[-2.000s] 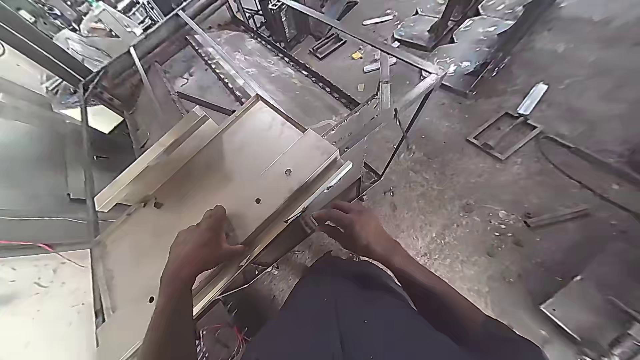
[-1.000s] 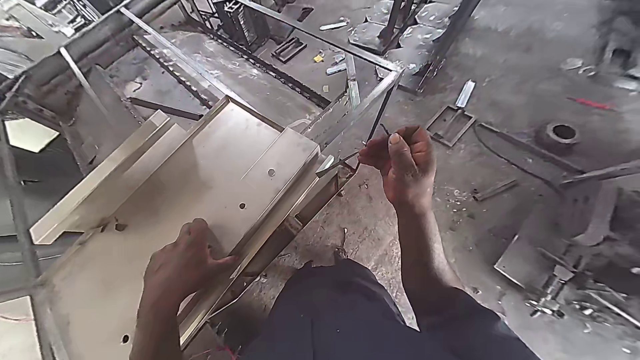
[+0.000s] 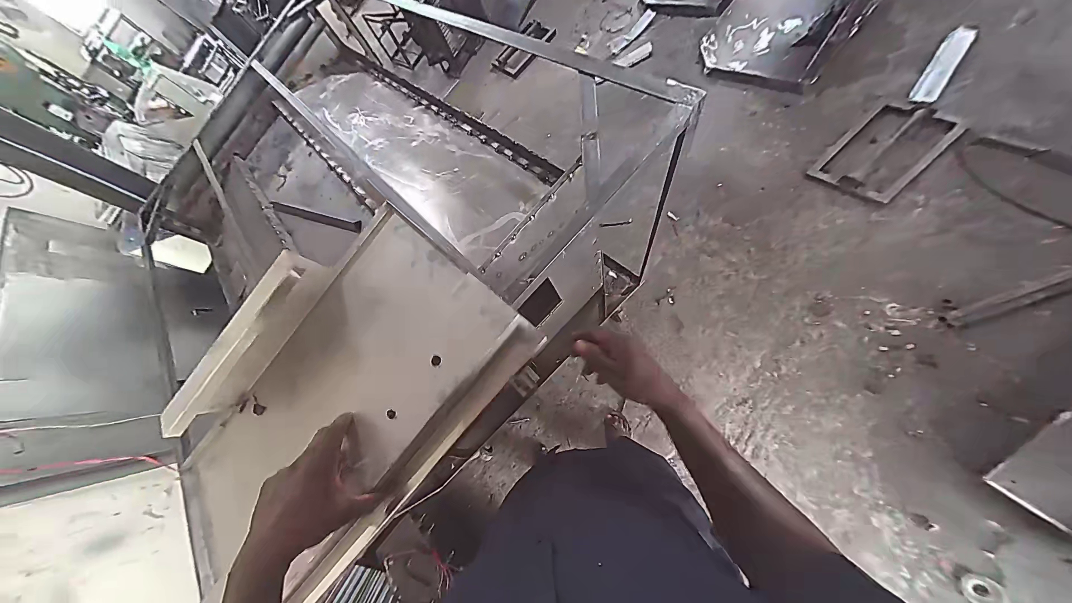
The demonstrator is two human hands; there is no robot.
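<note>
My left hand [image 3: 314, 490] rests on a pale sheet-metal panel [image 3: 335, 360], thumb near its raised right edge and fingers bent over the flat face. The panel has small dark holes and lies slanted on a metal frame [image 3: 586, 222]. A pale folded metal strip [image 3: 234, 343] runs along its left side. Just off the panel's right corner is my right hand [image 3: 615, 364], fingers curled beside the frame's lower rail; whether anything small is between them cannot be told. A rectangular cut-out [image 3: 540, 301] shows in the frame near that corner.
On the concrete floor to the right lie a small rectangular metal frame [image 3: 888, 155], a metal strip [image 3: 944, 65], a bar [image 3: 1013, 297] and a metal plate [image 3: 1038, 473]. Red wires [image 3: 440, 569] hang below the panel. Grey sheet metal [image 3: 84, 318] stands at the left.
My right hand was raised beyond the panel's corner, holding a thin item, a second ago; it is now lower, beside the frame. My left hand stays on the panel.
</note>
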